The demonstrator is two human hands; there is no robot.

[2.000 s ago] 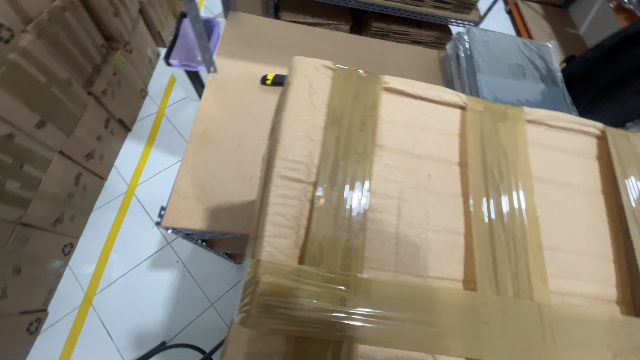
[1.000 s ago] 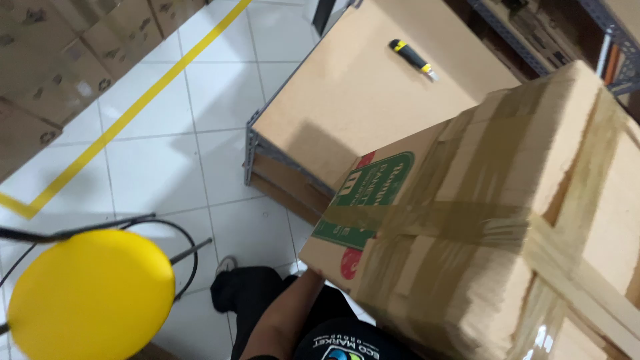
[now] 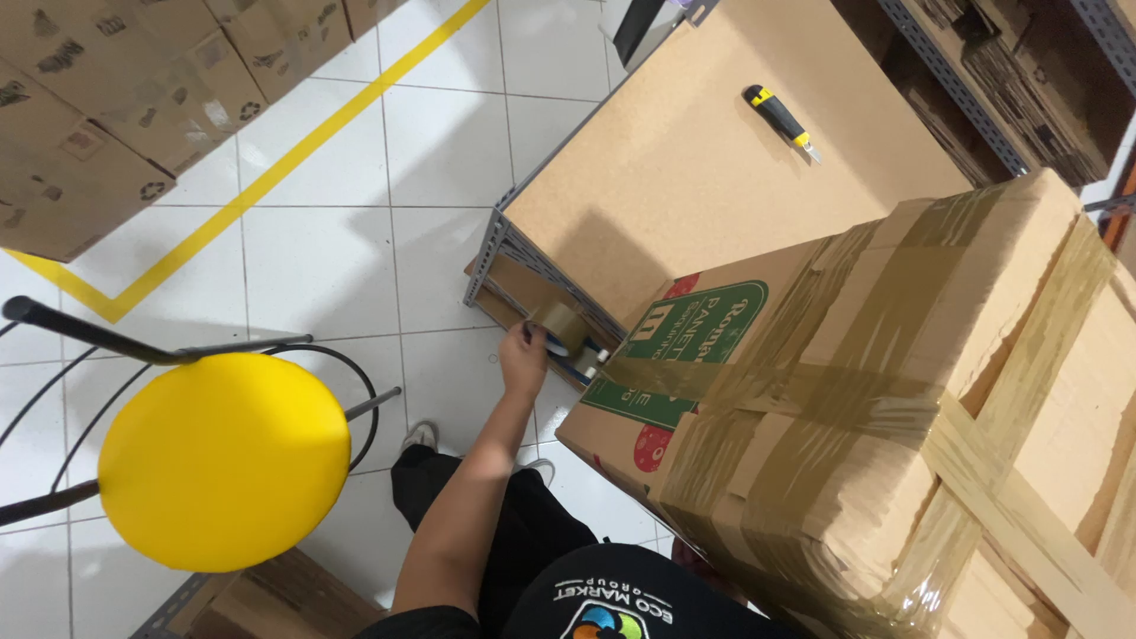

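Observation:
My left hand (image 3: 524,355) reaches down beside the table's corner, its fingers closed at a packing tape dispenser (image 3: 590,362) with a roll of brown tape (image 3: 561,327). The dispenser is partly hidden by the table edge and the box. A large cardboard box (image 3: 825,293), wrapped in many strips of brown tape, fills the right side, tilted and overlapping the table's near edge. Only a dark, shaded bit of my right hand (image 3: 694,561) shows under the box's lower edge; its fingers are hidden. A black and yellow utility knife (image 3: 781,120) lies on the table with its blade out.
The table (image 3: 692,151) has a board top and metal frame. A yellow round stool (image 3: 226,461) stands at the left. Stacked cartons (image 3: 133,98) line the upper left behind a yellow floor line (image 3: 311,138). Metal shelving (image 3: 954,84) with flattened cardboard stands at the upper right.
My left hand has moved away from the box's lower corner to the tape dispenser. The view has swung down and left from the box's taped top, bringing the stool and my body into sight.

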